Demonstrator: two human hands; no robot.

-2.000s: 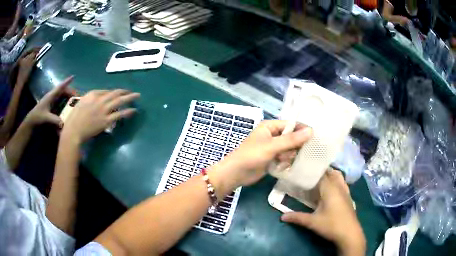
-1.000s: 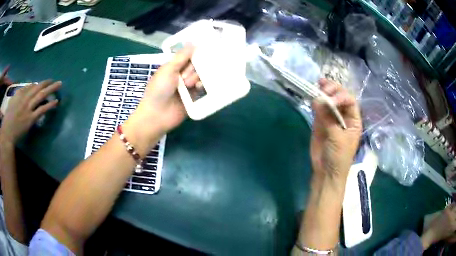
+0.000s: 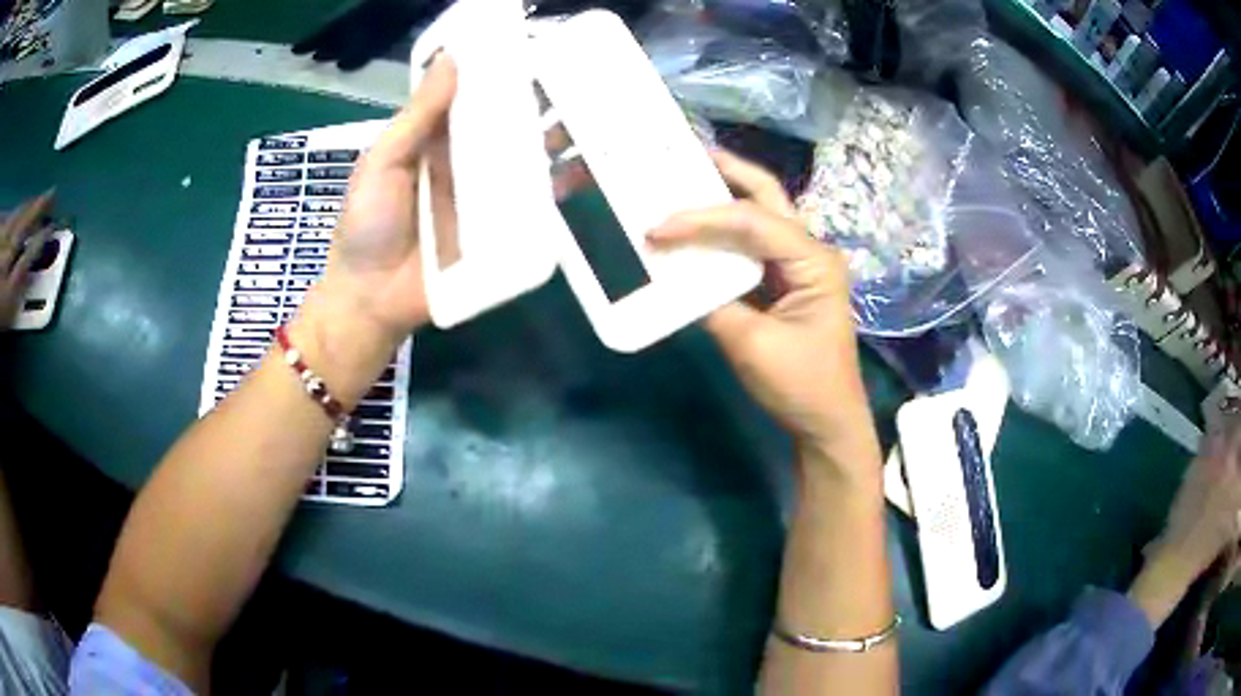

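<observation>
My left hand (image 3: 388,204) holds a white front housing (image 3: 497,204) with an open slot, upright at the top centre. My right hand (image 3: 789,286) holds another white front housing (image 3: 653,150) by its right side, tilted, its slot open and the green bench showing through. The two housings touch or overlap near their tops. A label sheet (image 3: 272,286) with columns of small black bars lies on the bench, partly behind my left forearm.
A housing with a dark window (image 3: 961,517) lies at right, another (image 3: 125,84) at upper left. A clear bag of small off-white parts (image 3: 882,190) and crumpled plastic (image 3: 1075,347) lie at upper right. Neighbours' hands show at left (image 3: 21,245) and right (image 3: 1204,503).
Both hands have come closer together with their housings. The right hand's housing was edge-on and apart; now its broad face shows beside the left one. The view has shifted slightly.
</observation>
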